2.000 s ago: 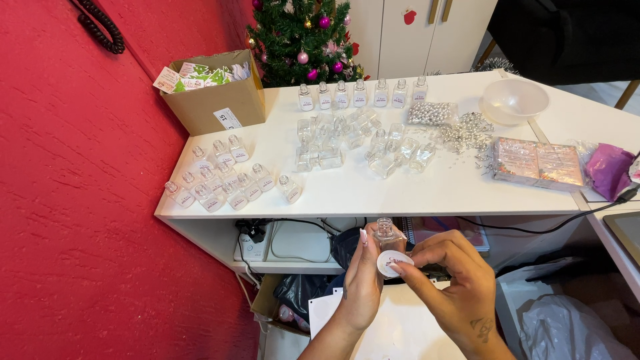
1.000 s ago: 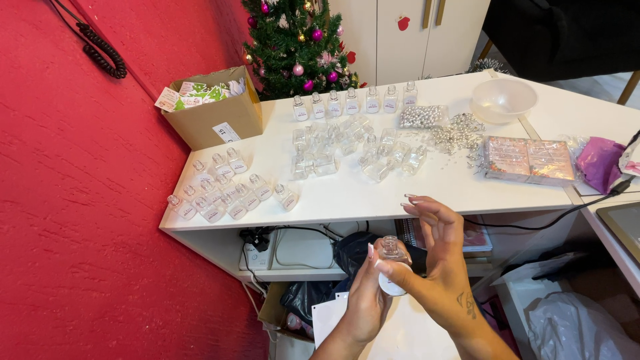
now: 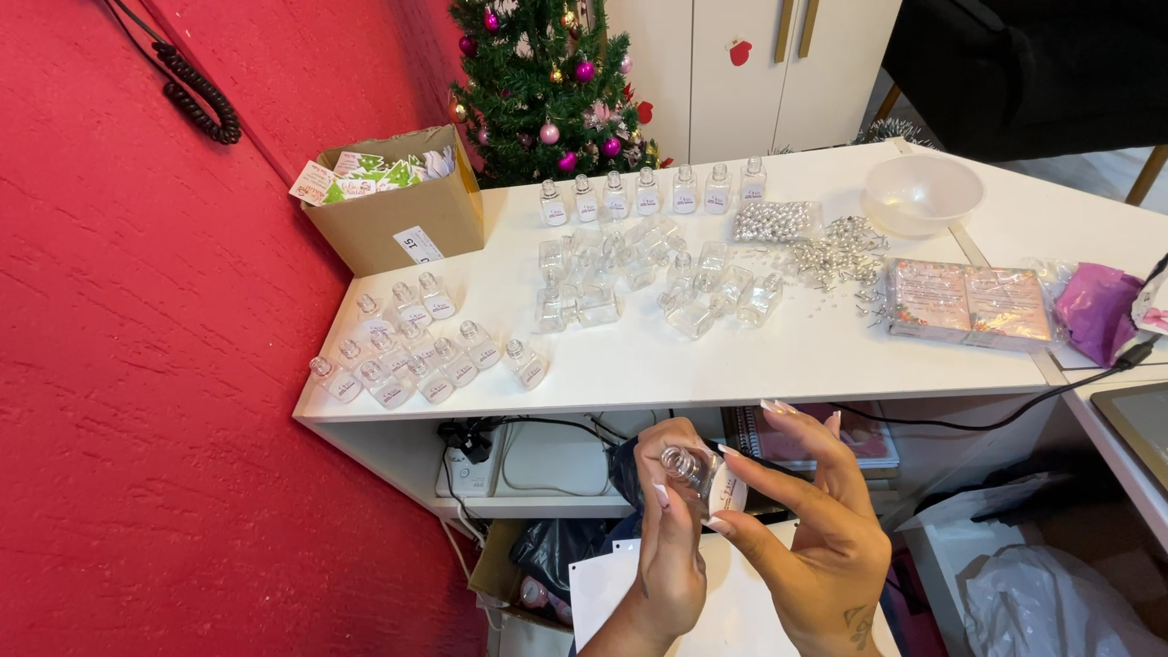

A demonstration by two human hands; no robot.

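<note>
My left hand [image 3: 671,538] holds a small clear bottle [image 3: 686,467], tilted, its open threaded neck toward the upper left. Thumb and forefinger of my right hand [image 3: 812,520] pinch a round white printed label [image 3: 727,490] at the bottle's side; whether it is stuck down all over, I cannot tell. Both hands are in front of the white desk's near edge. Labelled bottles [image 3: 464,360] stand grouped at the desk's left, and a row of labelled bottles [image 3: 646,192] lines the back. Between them lies a pile of clear bottles without visible labels [image 3: 598,306].
A cardboard box [image 3: 411,219] of printed tags stands at the back left. Silver beads in a bag [image 3: 776,222], loose silver pieces [image 3: 839,251], a clear plastic bowl [image 3: 923,193] and wrapped printed packs [image 3: 969,303] lie to the right. White sheets [image 3: 602,593] are below my hands.
My right hand's fingers, raised off the bottle one second ago, now pinch the label's edge with the thumb. The bottle in my left hand has turned and tilts left.
</note>
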